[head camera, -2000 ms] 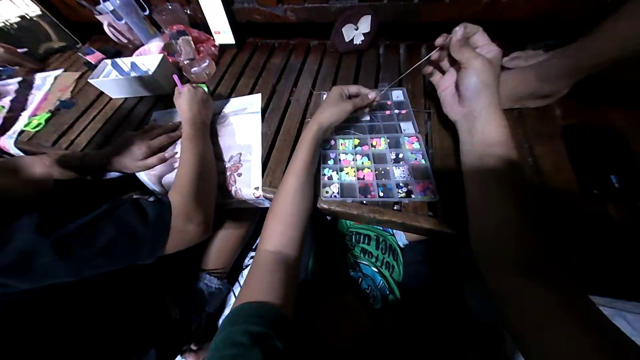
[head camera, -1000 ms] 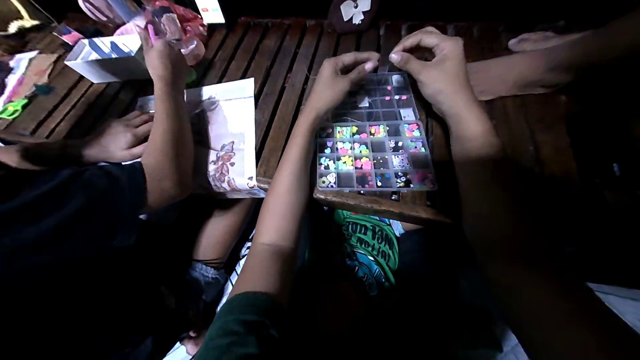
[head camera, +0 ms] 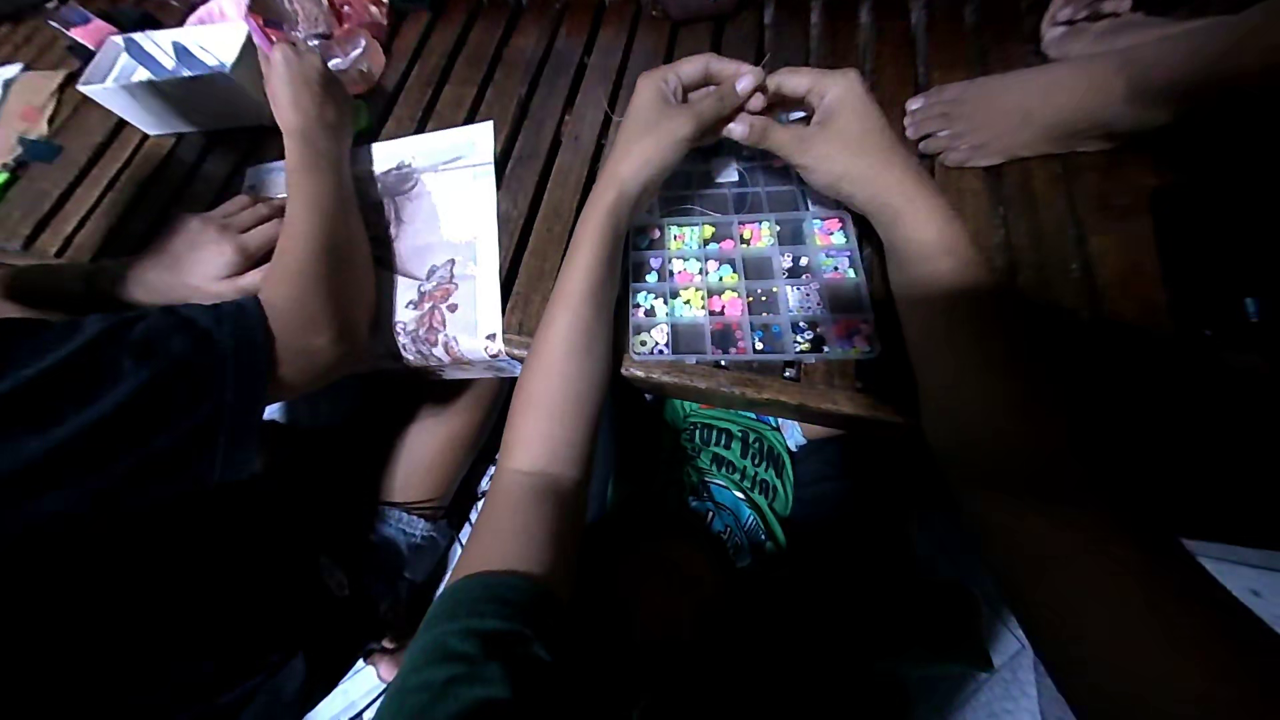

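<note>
My left hand (head camera: 685,110) and my right hand (head camera: 825,135) meet fingertip to fingertip above the far end of a clear plastic bead box (head camera: 753,355). Both pinch a thin cord, whose end (head camera: 766,62) pokes up between the fingertips; a fine length of it also shows left of my left hand. Any bead at the fingertips is too small to make out. Colourful beads (head camera: 688,270) fill many compartments in the box's near half. In its far half, partly under my hands, lies a small white piece (head camera: 727,170).
On the left, another person's hand (head camera: 295,85) holds something pink over a white box (head camera: 165,80); their other hand (head camera: 215,250) rests beside a printed paper bag or sheet (head camera: 450,240). A bare foot (head camera: 1010,115) lies on the slatted wooden table (head camera: 560,200) at right.
My hands, wide apart two seconds ago with the cord stretched between them, have come together at the fingertips. The other person's hand has moved from the printed paper to the white box.
</note>
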